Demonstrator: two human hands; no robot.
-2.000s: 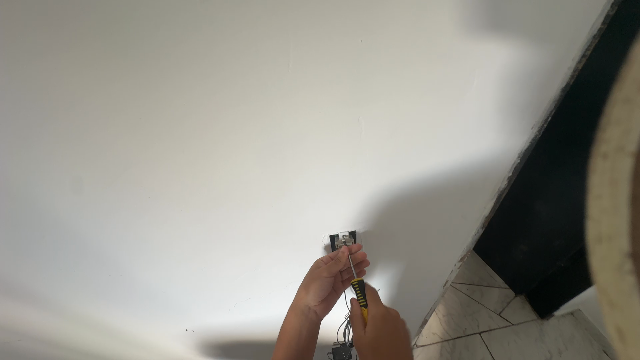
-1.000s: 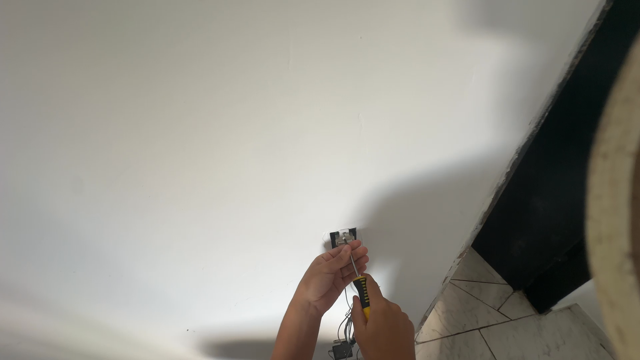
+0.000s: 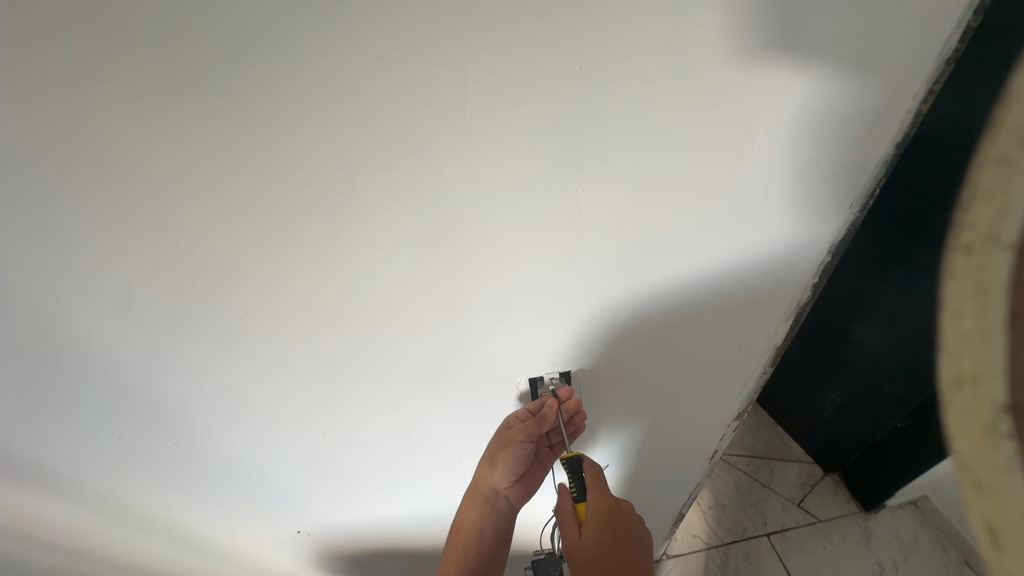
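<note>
My right hand (image 3: 606, 516) grips the yellow and black handle of a screwdriver (image 3: 574, 482), its metal shaft pointing up. The tip reaches a small fitting (image 3: 551, 382) at a black-edged recess in the white wall. My left hand (image 3: 528, 444) is at the lower edge of that recess, its fingertips around the screwdriver's tip; whether they pinch the shaft or the fitting, I cannot tell. Below, thin wires (image 3: 554, 528) run down beside my right hand to a dark electrical module (image 3: 546, 562) near the bottom edge.
The white wall (image 3: 360, 240) fills most of the view. To the right, a rough wall edge borders a black panel (image 3: 864, 320) and marble-look floor tiles (image 3: 752, 512). A blurred, pale curved object (image 3: 976, 320) stands close at the far right.
</note>
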